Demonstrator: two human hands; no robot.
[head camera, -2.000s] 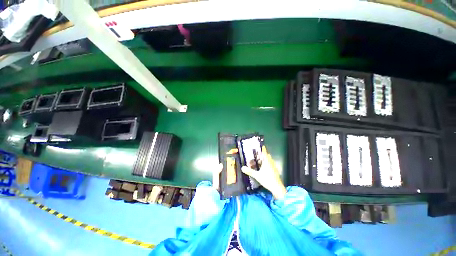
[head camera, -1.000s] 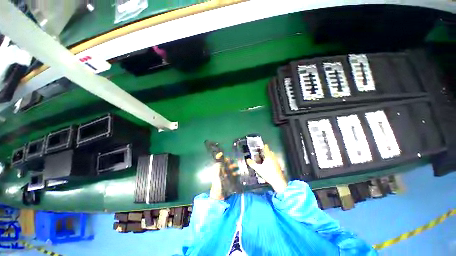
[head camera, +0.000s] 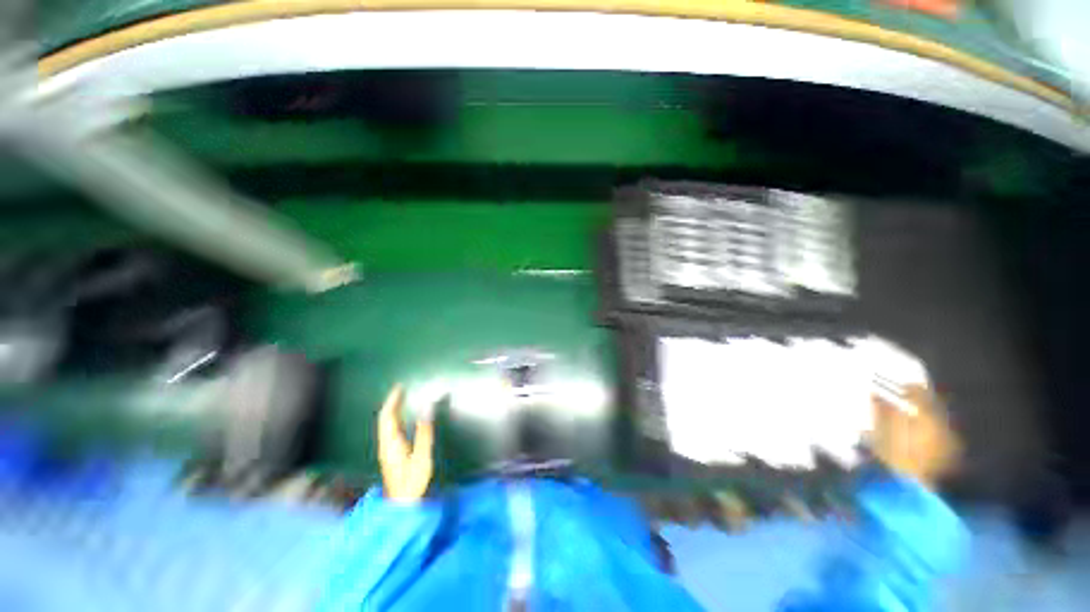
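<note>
The picture is strongly blurred. My left hand (head camera: 406, 448) is over the bench, left of centre, with fingers apart and nothing in it. My right hand (head camera: 914, 433) is at the right end of the bright silvery plates (head camera: 765, 401) in the near black foam tray (head camera: 980, 371). Its fingertips meet the rightmost plate; whether they grip it cannot be told. A dark frame (head camera: 530, 433) lies on the bench in front of my body, between my hands, its details smeared.
Behind the near tray, another tray holds silvery plates (head camera: 753, 243). A dark panel stack (head camera: 273, 412) stands left of my left hand, with dark boxes (head camera: 132, 317) further left. A white post (head camera: 215, 213) slants down at the left. A shelf edge (head camera: 538, 36) crosses the top.
My right hand has left the dark frame and moved far right to the tray. My left hand has moved left, away from the dark part it was handling. The view has shifted and blurred.
</note>
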